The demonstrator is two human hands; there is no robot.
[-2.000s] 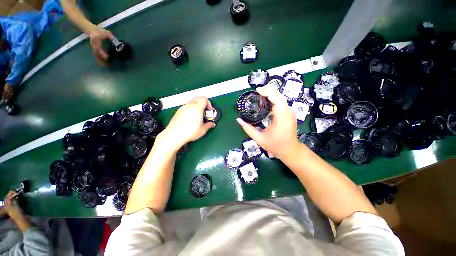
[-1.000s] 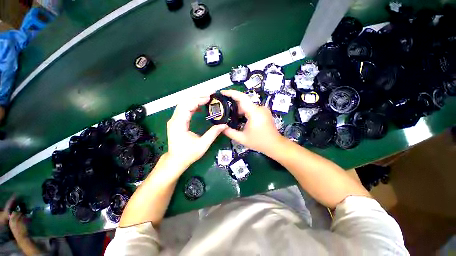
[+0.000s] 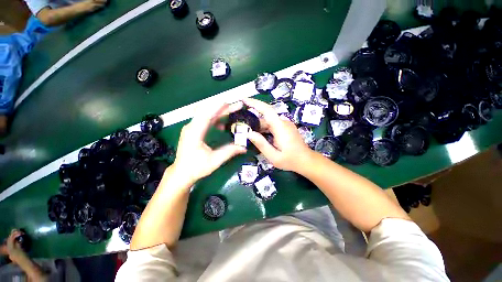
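A black round housing (image 3: 242,118) with a pale, yellowish-edged piece at its near side is held between my two hands above the green bench. My left hand (image 3: 199,144) curves around its left side, fingertips at the top and thumb below. My right hand (image 3: 279,135) grips its right side, with the thumb at the pale piece. How far the pale piece sits in the housing is unclear. White-faced inserts (image 3: 311,114) lie in a cluster just right of my hands, and a few lie nearer me. A single black cover (image 3: 214,207) lies near my belly.
A pile of black covers (image 3: 99,190) is at left, a larger pile of housings (image 3: 380,112) at right. Beyond the white divider strip (image 3: 184,111), several units (image 3: 219,68) stand on the belt. A slanted grey post (image 3: 358,30) rises at upper right. Other workers' arms show at left.
My hands came together around the housing, which moved left from its earlier place. The pale piece now shows at its lower edge. Units on the belt have shifted left.
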